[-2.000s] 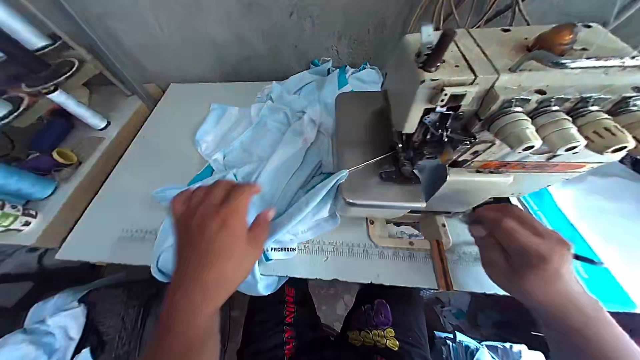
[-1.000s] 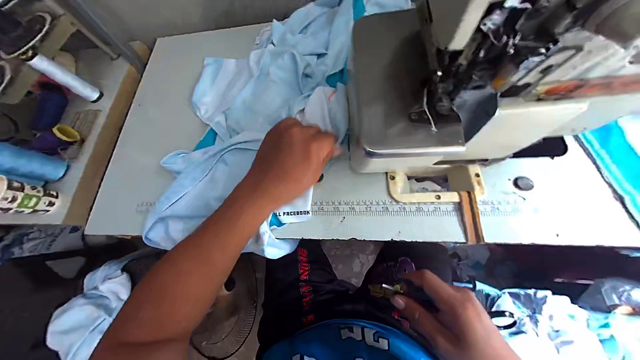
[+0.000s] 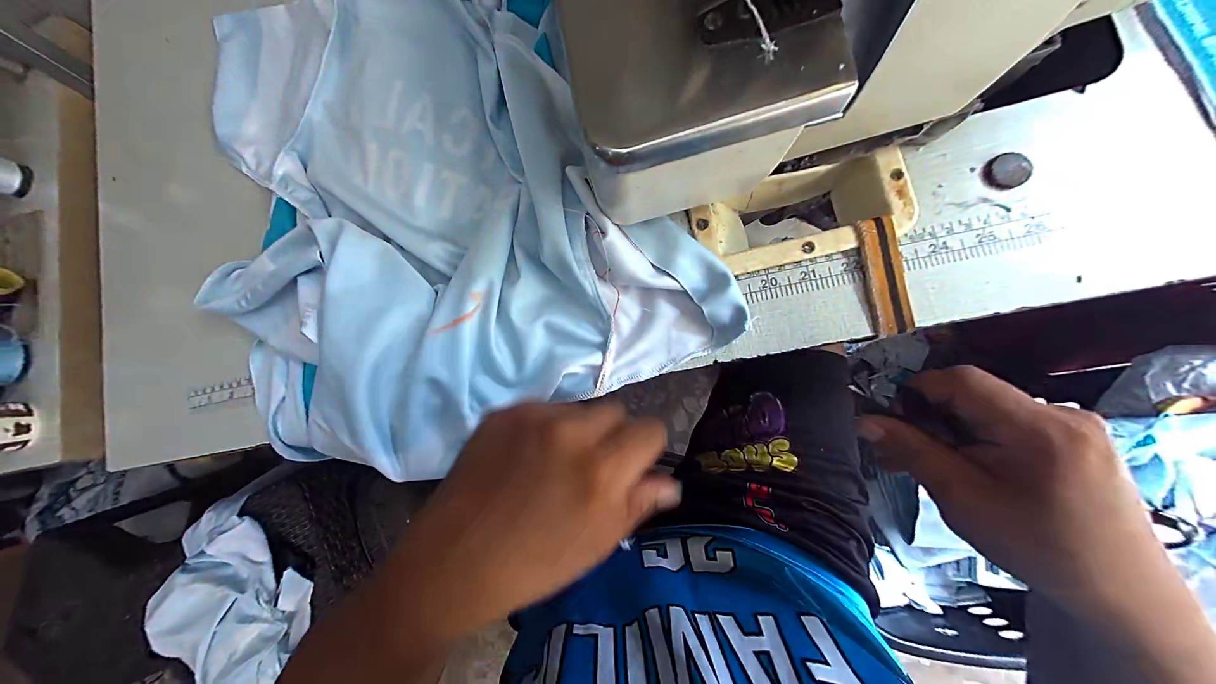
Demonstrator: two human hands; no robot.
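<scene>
A light blue garment [image 3: 408,285] with teal trim lies bunched on the sewing table, its front part hanging over the edge. It touches the metal bed cover of the industrial sewing machine [image 3: 703,85], where a white thread end hangs. My left hand [image 3: 570,484], blurred, is just below the garment's hem over my lap, fingers curled; whether it holds anything is unclear. Off the table's front edge to the right, my right hand [image 3: 988,456] is closed around a dark object, mostly hidden by the fingers, that looks like a small tool.
A printed ruler [image 3: 807,280] runs along the front of the table [image 3: 161,237]. Thread spools [image 3: 11,361] stand on a shelf at the far left. Below the table, a pale cloth [image 3: 228,598] hangs at the left, and scraps with a plastic bag [image 3: 1159,380] lie at the right.
My left hand has come off the garment, down towards my lap. My right hand has moved from my lap to the right. The view has moved closer to the table.
</scene>
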